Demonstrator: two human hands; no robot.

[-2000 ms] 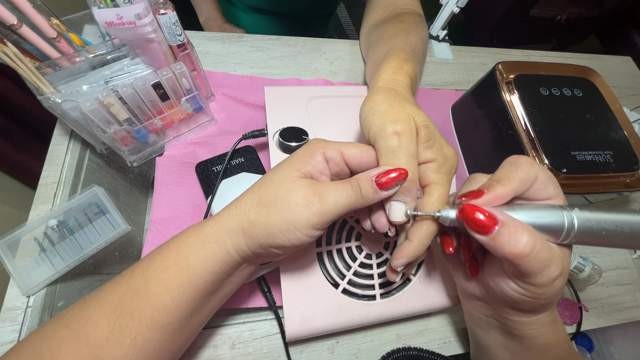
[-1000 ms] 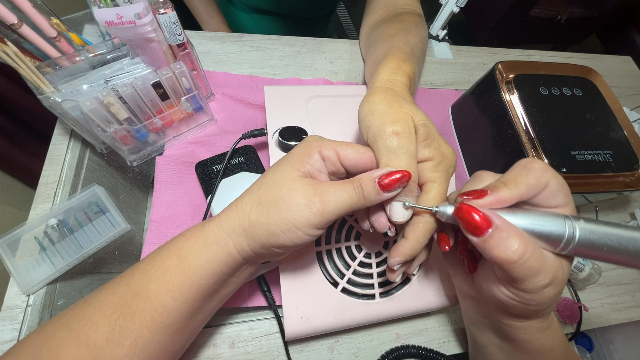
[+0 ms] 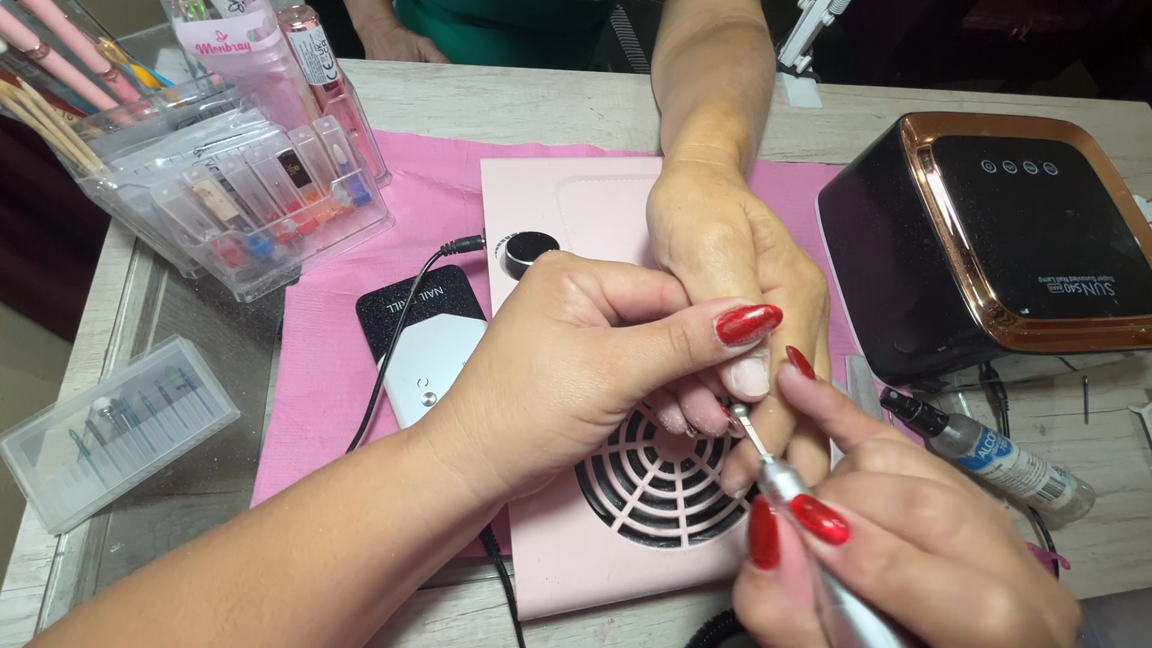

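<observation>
My left hand [image 3: 585,369] grips a finger of another person's hand [image 3: 729,225], my thumb lying just above its whitish, dusty thumbnail [image 3: 748,376]. In my right hand [image 3: 900,522] is a silver electric nail drill handpiece [image 3: 841,598], held like a pen. Its small round bit [image 3: 740,411] is just below the tip of that nail; whether it touches cannot be told. Beneath the hands lies a pale pink nail dust collector [image 3: 598,576] with a round fan grille [image 3: 681,504], partly covered by the fingers.
A black and copper nail lamp [image 3: 927,243] stands right, with an alcohol spray bottle [image 3: 1008,463] before it. At left are a clear organizer [image 3: 261,211] and a case of drill bits [image 3: 117,432]. The nail drill's control unit [image 3: 423,355] and a cable [image 3: 391,346] lie on the pink cloth [image 3: 315,387].
The drill handpiece has swung from pointing in from the right to a steeper angle from below, its bit now below the nail's tip. My right hand has moved down; my left keeps its hold.
</observation>
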